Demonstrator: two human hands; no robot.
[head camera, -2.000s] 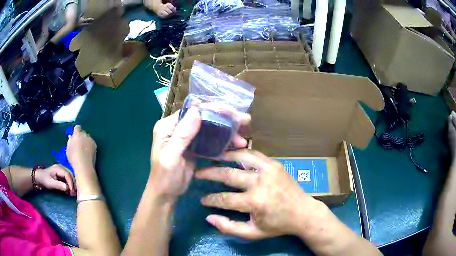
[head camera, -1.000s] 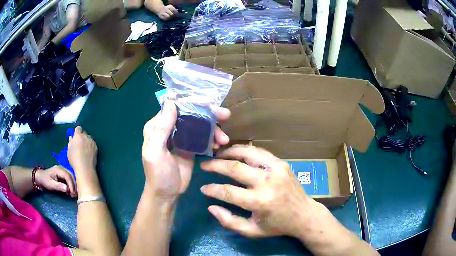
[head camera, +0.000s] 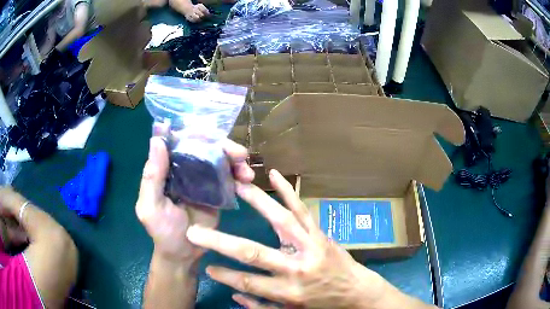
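My left hand (head camera: 175, 211) holds a clear zip-lock bag (head camera: 196, 105) upright, with a dark rounded square device (head camera: 202, 178) inside it. My right hand (head camera: 295, 253) is open with fingers spread, just right of and below the bag; a fingertip is near the bag's lower right edge, and I cannot tell if it touches. The mailer box (head camera: 368, 142) stands with its lid raised to the right of my hands. A blue instruction card (head camera: 356, 222) with a white QR square lies flat in it.
A partitioned tray (head camera: 307, 72) with bagged units (head camera: 289, 30) is behind the mailer box. A coiled cable (head camera: 482, 177) and large carton (head camera: 488, 66) are at right. At left are a blue cloth (head camera: 89, 184), black adapter pile (head camera: 51, 102), another carton (head camera: 129, 90) and a neighbour's arm (head camera: 45, 253).
My left hand has moved left with the bagged device. My right hand has shifted left and down, with fingers spread wider. The neighbour's hands have drawn back left, uncovering the blue cloth.
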